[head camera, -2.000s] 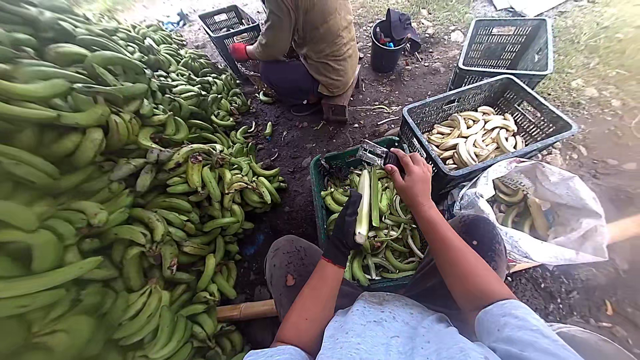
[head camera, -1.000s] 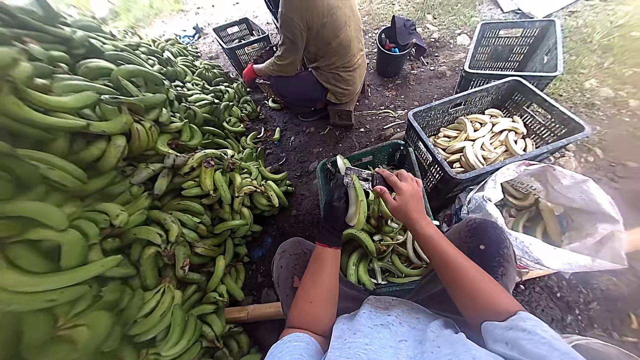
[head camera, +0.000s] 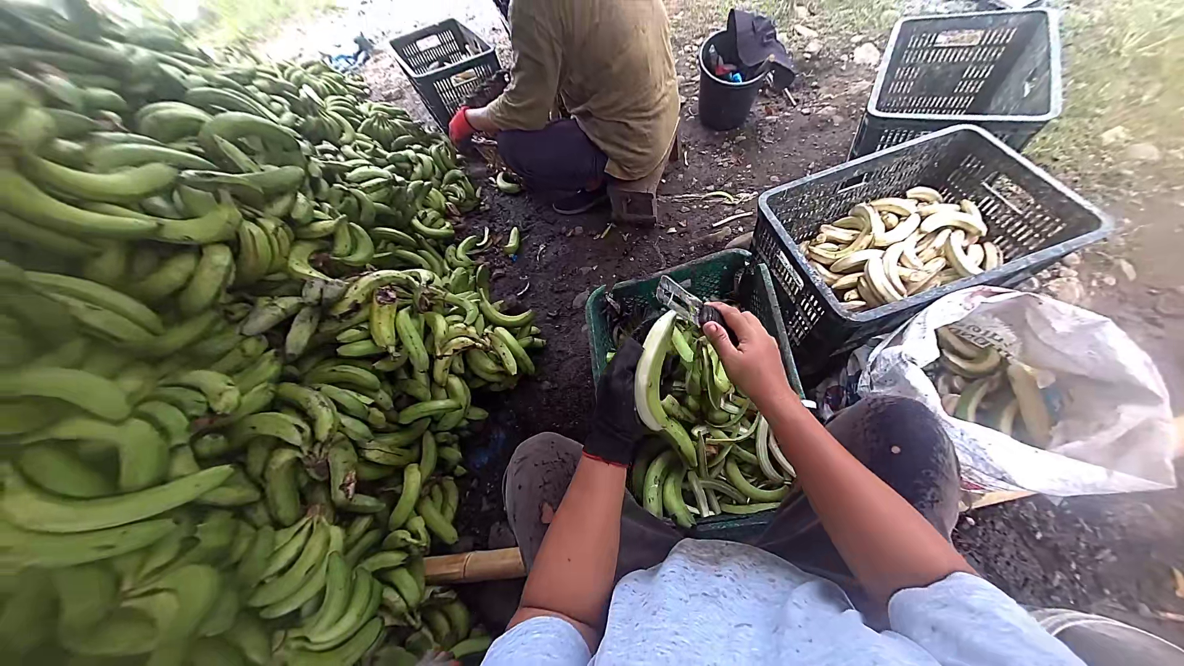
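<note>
My left hand (head camera: 618, 402), in a black glove with a red cuff, grips a partly peeled green plantain (head camera: 653, 370) held upright over a green plastic crate (head camera: 606, 310). Its pale flesh shows along one side. My right hand (head camera: 745, 351), bare, holds a peeler (head camera: 680, 298) with a metal head and dark handle, just above and right of the plantain's top end. Green peels (head camera: 731, 462) and some green plantains fill the crate between my knees. The lower part of the plantain in my left hand is partly hidden by the glove.
A large heap of green plantains (head camera: 305, 416) rises at left. A black crate (head camera: 777, 250) of peeled plantains (head camera: 897, 245) stands at right, another crate (head camera: 967, 69) behind. Nearby are a white sack (head camera: 1101, 388), a bucket (head camera: 726, 97), a bamboo pole (head camera: 476, 565) and a crouching person (head camera: 601, 83).
The peeler has moved from over the plantain's upper part a second ago to beside its top end. The plantain now stands more upright, with a pale strip facing up.
</note>
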